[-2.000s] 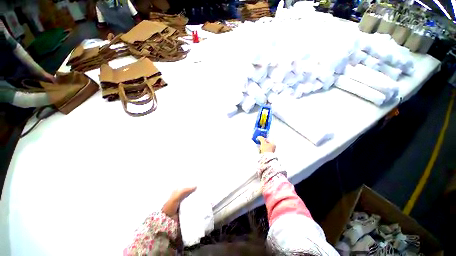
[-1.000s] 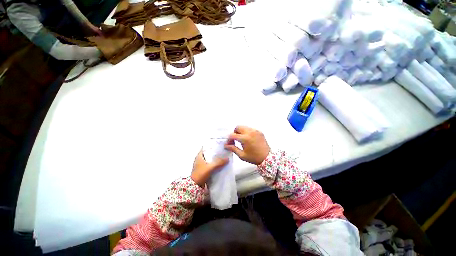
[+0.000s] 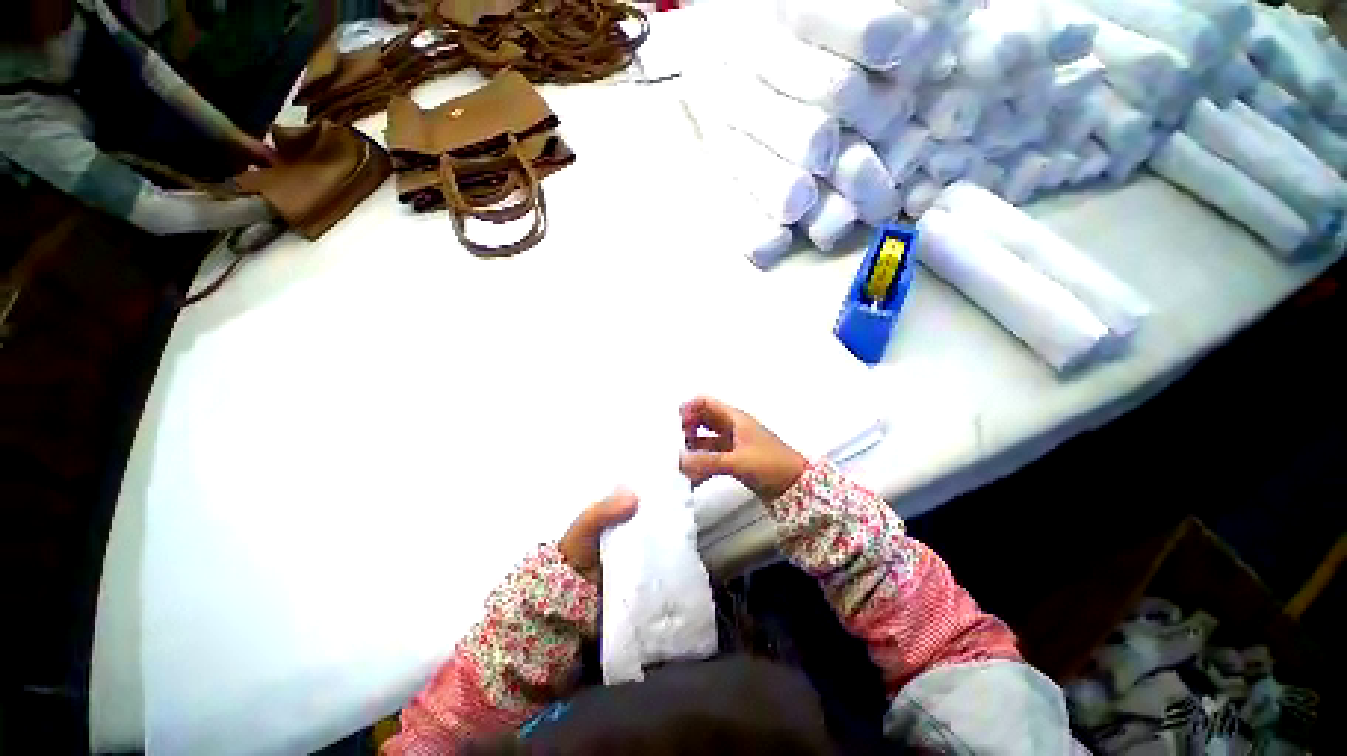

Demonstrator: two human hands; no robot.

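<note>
A white paper roll (image 3: 655,591) stands at the table's near edge, close to my body. My left hand (image 3: 597,533) is around its left side and grips it. My right hand (image 3: 739,446) is at the roll's upper right, thumb and fingertips close together; whether a piece of tape is between them is too small to tell. White sheets (image 3: 369,488) lie flat in front of me and to the left. The blue tape dispenser (image 3: 878,296) with its yellow core stands on the table, ahead and right of my right hand.
Finished white rolls (image 3: 1019,111) are heaped at the far right, with separate rolls (image 3: 1019,288) beside the dispenser. Brown bags (image 3: 476,141) lie at the far left, where another person's arm (image 3: 185,207) holds a brown bag (image 3: 321,177). An open carton (image 3: 1182,591) is below right.
My right hand has left the dispenser and come back to the roll. Since the last earlier frame, its fingertips have lifted off the roll's upper part, and the roll sits slightly lower.
</note>
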